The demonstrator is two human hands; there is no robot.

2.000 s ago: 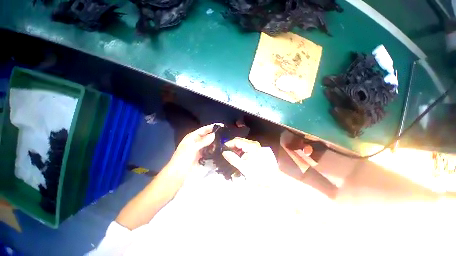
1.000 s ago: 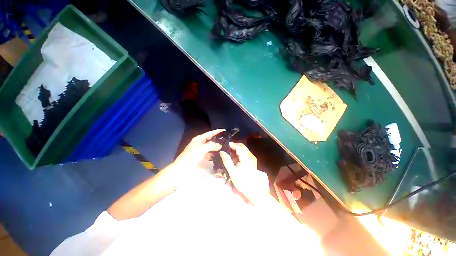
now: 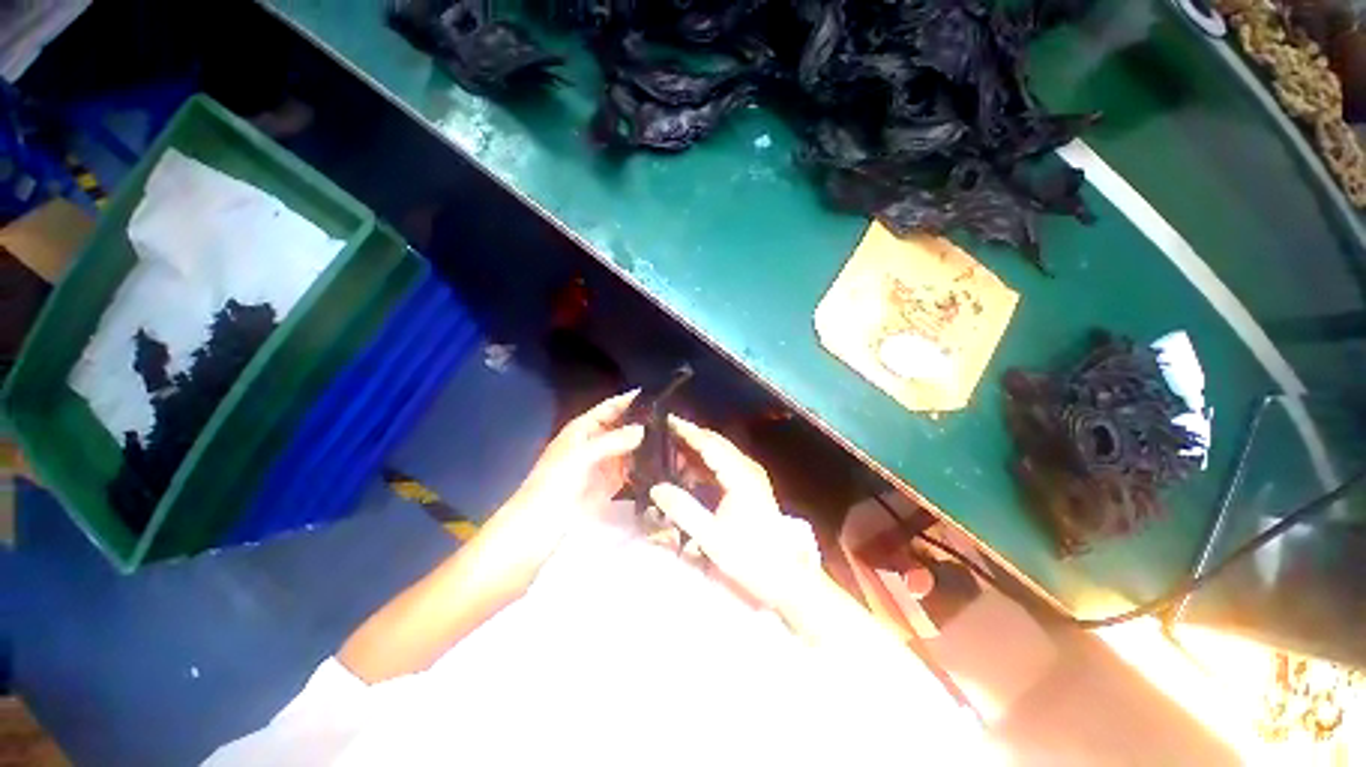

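A small dark rubber part is held between my two hands over my lap, in front of the bench edge. My left hand grips it from the left, and a thin end sticks up above the fingers. My right hand has thumb and fingers on its right side. My fingers hide much of the part. A large pile of black parts lies on the green bench. A tan cardboard pad with brown specks and a pale round item lies below that pile. A round stacked bunch of black parts lies to its right.
The green bench runs diagonally from upper left to lower right. White items lie beside the bunch. A black cable crosses the bench's right end. At left, a green tote holds a white sheet and black parts, beside blue crates.
Since the first frame the view has turned, so the bench slants more steeply. My hands stay on the dark part. Its thin end now points up above the fingers.
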